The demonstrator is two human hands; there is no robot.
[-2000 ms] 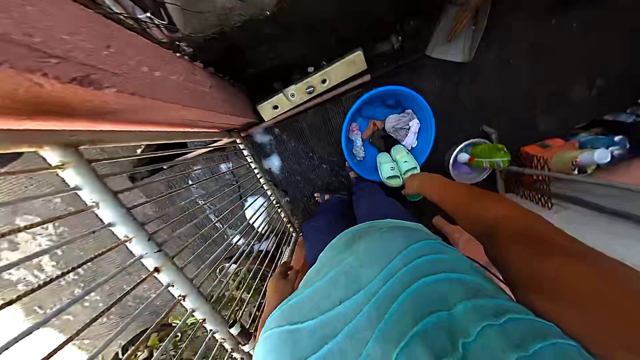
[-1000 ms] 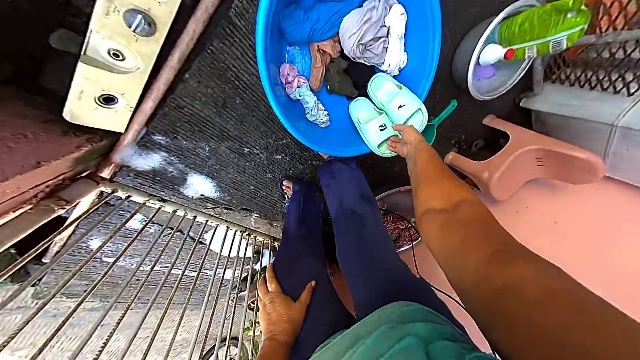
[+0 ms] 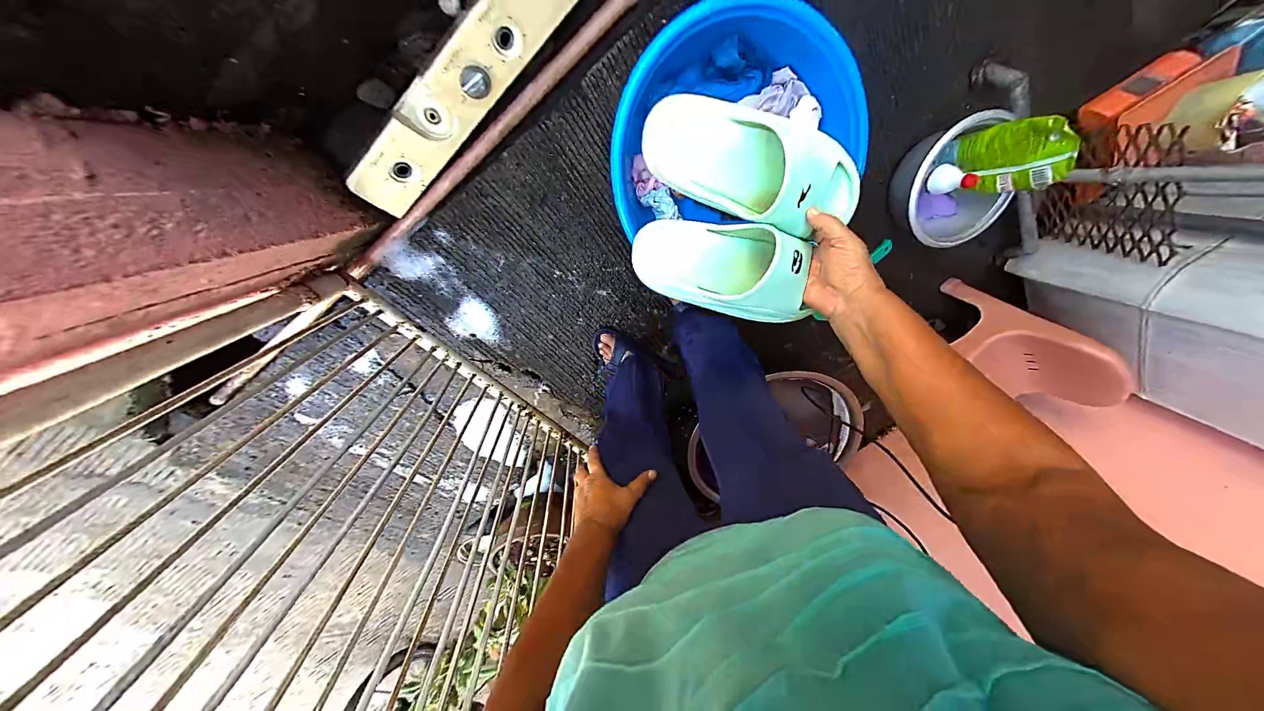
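Note:
My right hand (image 3: 839,265) grips a pair of pale green slide sandals (image 3: 736,163) at their toe ends, thumb on one and fingers under. The sandals are held side by side, above a round blue plastic basin (image 3: 624,148) and hiding part of it. Crumpled clothes (image 3: 780,94) in grey, blue and pink lie in the basin. My left hand (image 3: 604,492) rests on my leg in dark blue trousers (image 3: 642,425), thumb and fingers apart, holding nothing.
A metal bar railing (image 3: 395,494) runs along the left, beside a pink wall (image 3: 148,217). On the right are a metal pot (image 3: 963,232) with a green pouch (image 3: 1017,153) over it, a pink plastic chair (image 3: 1185,474) and a folding metal lattice (image 3: 1116,197). A round tub (image 3: 839,395) stands by my legs.
The sandals in my right hand have come up from the basin's near edge, closer to the camera, and now cover much of the clothes. My left hand stays on my leg.

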